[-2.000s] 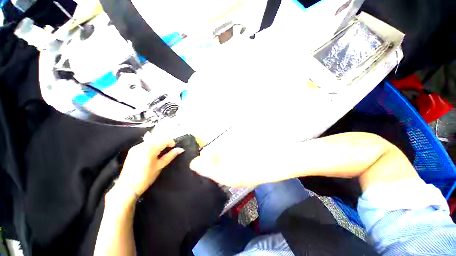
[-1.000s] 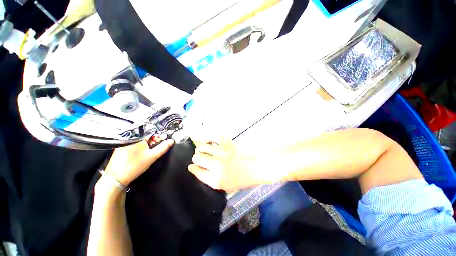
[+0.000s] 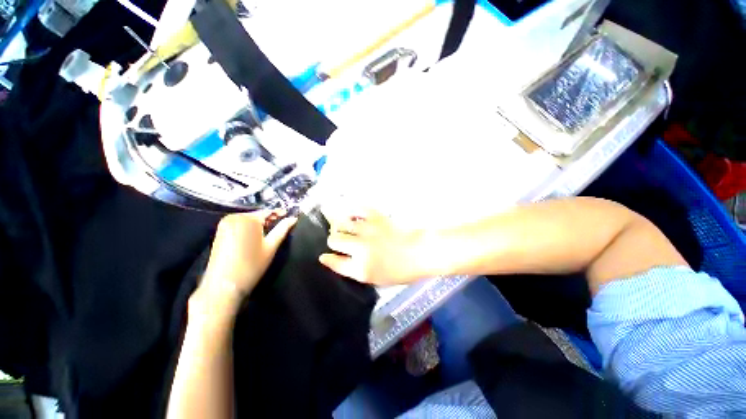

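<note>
The black cloth (image 3: 303,286) lies under both hands, runs up to the needle area and hangs off the left of the table. My left hand (image 3: 245,250) presses on the cloth just below the needle area, its thumb and fingertips near the metal parts. My right hand (image 3: 368,250) rests at the cloth's right edge, fingers curled, fingertips close to the presser foot area. The sewing machine head (image 3: 192,123), white with blue stripes, stands above the hands. The needle itself is hidden by glare and small parts.
A small open box (image 3: 585,86) with clear-wrapped contents lies at the right of the machine. A blue crate (image 3: 707,229) stands at right. A ruler (image 3: 421,307) runs along the table's front edge. A black strap (image 3: 262,78) loops over the machine head. Black cloth lies on the lap.
Since two seconds ago, my left hand has moved up to the needle area, and the cloth's folded edge is now at the needle. My right hand has shifted slightly up, its fingers more curled.
</note>
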